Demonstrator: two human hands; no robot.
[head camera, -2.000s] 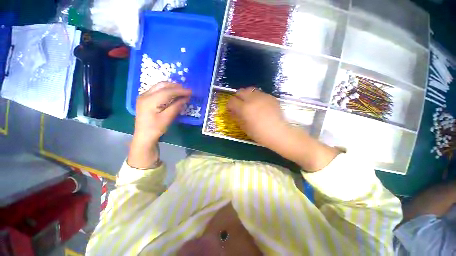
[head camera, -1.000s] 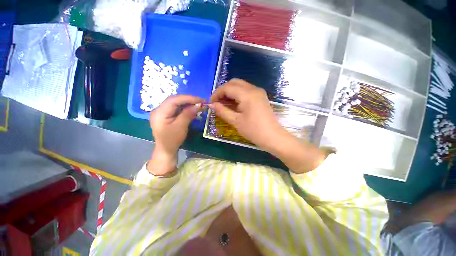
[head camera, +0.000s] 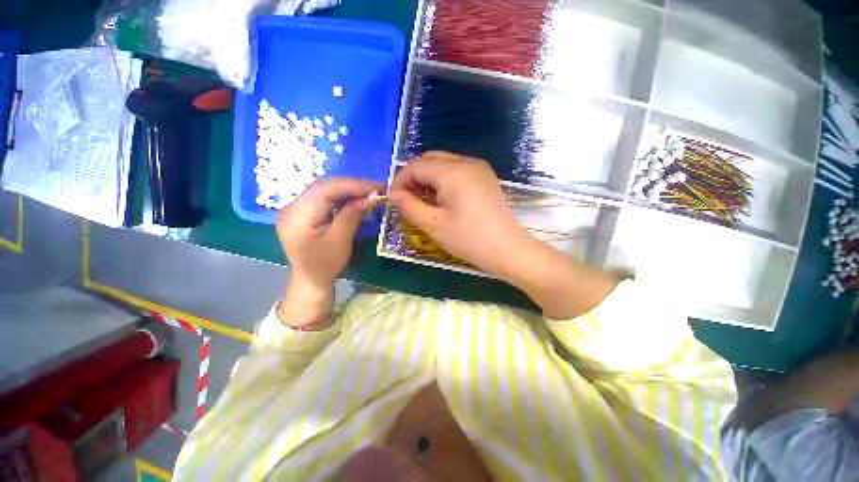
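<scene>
My left hand (head camera: 325, 226) pinches a tiny white connector housing (head camera: 376, 199) between thumb and fingertips, at the blue tray's lower right corner. My right hand (head camera: 452, 202) is closed at the fingertips right beside the housing, over the yellow wires (head camera: 424, 247); the wire end it pinches is too small to see clearly. Loose white housings (head camera: 287, 155) lie in the blue tray (head camera: 372, 71). Dark wires (head camera: 466, 118) and red wires (head camera: 485, 36) lie in compartments of the divided tray (head camera: 692, 314). Wired leads with white heads (head camera: 706, 179) lie in its right column.
A black tool with an orange-red part (head camera: 177, 151) lies left of the blue tray. Paper sheets under plastic (head camera: 71, 141) are at far left, a clear bag (head camera: 202, 33) above. White-headed assemblies (head camera: 841, 247) lie at far right. Another person's arm (head camera: 801, 381) shows at lower right.
Two seconds ago my left hand was over the housings and my right hand in the yellow wires. They came together by one second ago; since then they have barely moved.
</scene>
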